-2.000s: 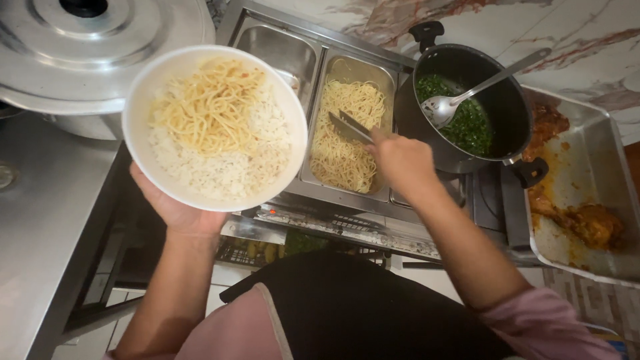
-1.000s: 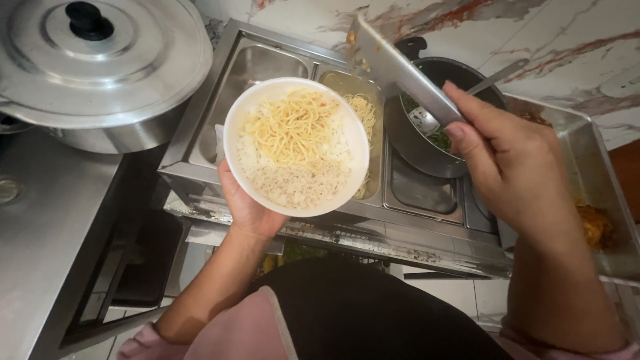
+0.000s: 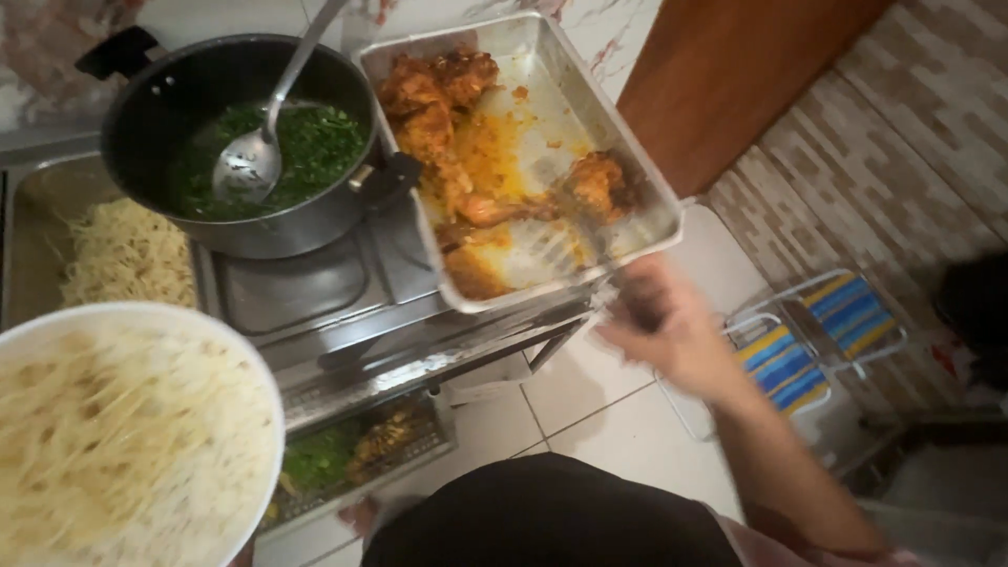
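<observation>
A white bowl (image 3: 272,394) of noodles and white rice fills the lower left. Just a sliver of my left hand (image 3: 242,554) shows below its rim; the rest is hidden. At the near right corner of a metal tray (image 3: 551,39), my blurred right hand (image 3: 657,319) grips a metal utensil (image 3: 587,224) that reaches into the tray beside a piece of browned chicken (image 3: 598,185). More chicken pieces (image 3: 429,118) lie along the tray's left side in orange sauce. The utensil is too blurred to tell its kind or whether it touches the chicken.
Left of the tray stands a dark pot (image 3: 276,232) of chopped greens with a metal spoon (image 3: 248,165) in it. Noodles (image 3: 130,256) fill a steel pan behind the bowl. A lower shelf (image 3: 378,472) holds greens. Striped folding chairs (image 3: 854,315) stand at the right.
The view has swung right. My right hand, over the noodle pan two seconds ago and raised before the pot one second ago, is now at the chicken tray. The bowl remains held at the left.
</observation>
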